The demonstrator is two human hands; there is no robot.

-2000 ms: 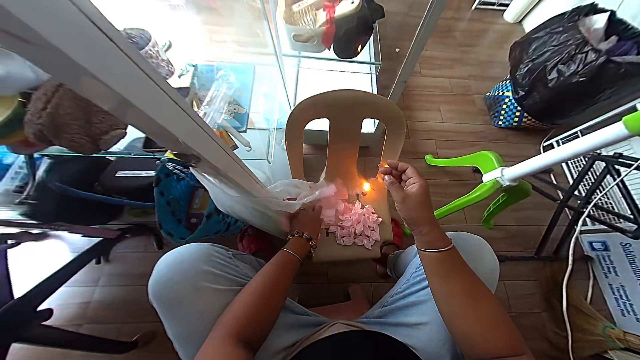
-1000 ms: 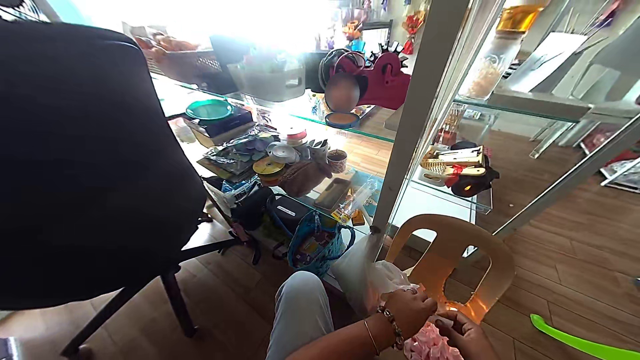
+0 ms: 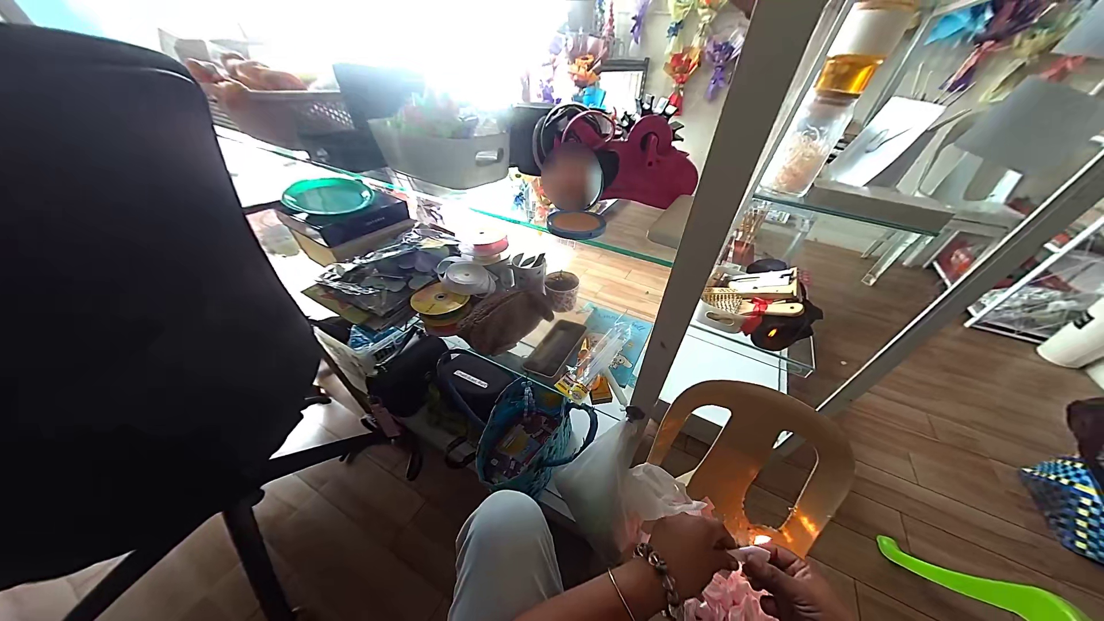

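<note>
My left hand (image 3: pixel 690 552), with a beaded bracelet at its wrist, pinches one end of a small pale pink piece (image 3: pixel 749 553). The fingers of my right hand (image 3: pixel 789 582) meet it at the other side, at the lower edge of the view. Just behind the piece burns a small flame (image 3: pixel 761 539); what it burns on is hidden. Pink ribbon-like pieces (image 3: pixel 729 597) lie in a heap below my hands. A whitish plastic bag (image 3: pixel 595 483) rests left of them, against the tan plastic chair (image 3: pixel 733 397).
A glass shelf unit with a metal post (image 3: pixel 703 216) stands ahead, holding ribbon spools (image 3: pixel 440 299) and a brush (image 3: pixel 750 306). A blue woven bag (image 3: pixel 526 440) is at its foot. A black office chair (image 3: pixel 138 302) fills the left; a green plastic leg (image 3: pixel 975 586) lies lower right.
The view has swung far to the left since the first frame. My hands, apart in that frame with the flame by the right one, are now together at a pink piece.
</note>
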